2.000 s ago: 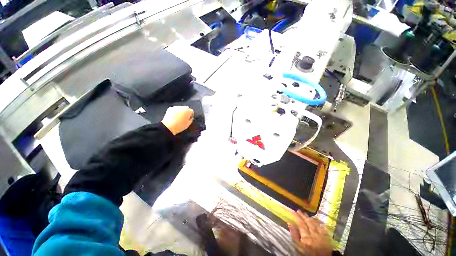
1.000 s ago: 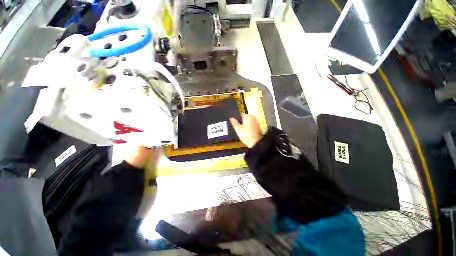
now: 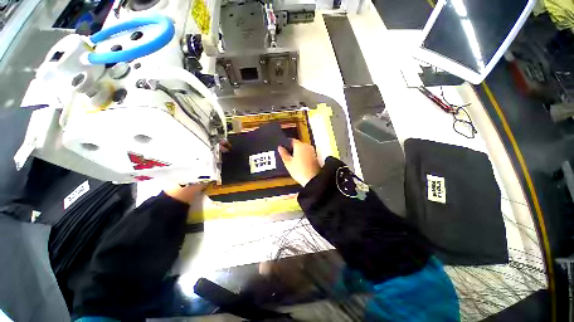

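Observation:
A black fabric piece (image 3: 242,160) with a white label (image 3: 262,161) lies in the orange-yellow clamp frame (image 3: 258,187), slightly turned against it. My right hand (image 3: 301,161) grips the fabric's right edge between thumb and fingers. My left hand (image 3: 185,192) reaches under the front of the white sewing machine head (image 3: 151,119); its fingers are mostly hidden by the head, so I cannot tell whether they hold the fabric. The fabric's left end is also hidden behind the head.
A black fabric stack (image 3: 456,207) with a label lies right. Fanned black layers (image 3: 88,220) lie left. Red-handled snips (image 3: 435,99) and a control screen (image 3: 475,34) are at upper right. Loose threads (image 3: 296,238) lie in front of the frame.
My view has swung right from the left fabric stacks to the clamp. Both hands are now at the frame. In the last second the labelled fabric has shifted slightly left and turned, with my right hand.

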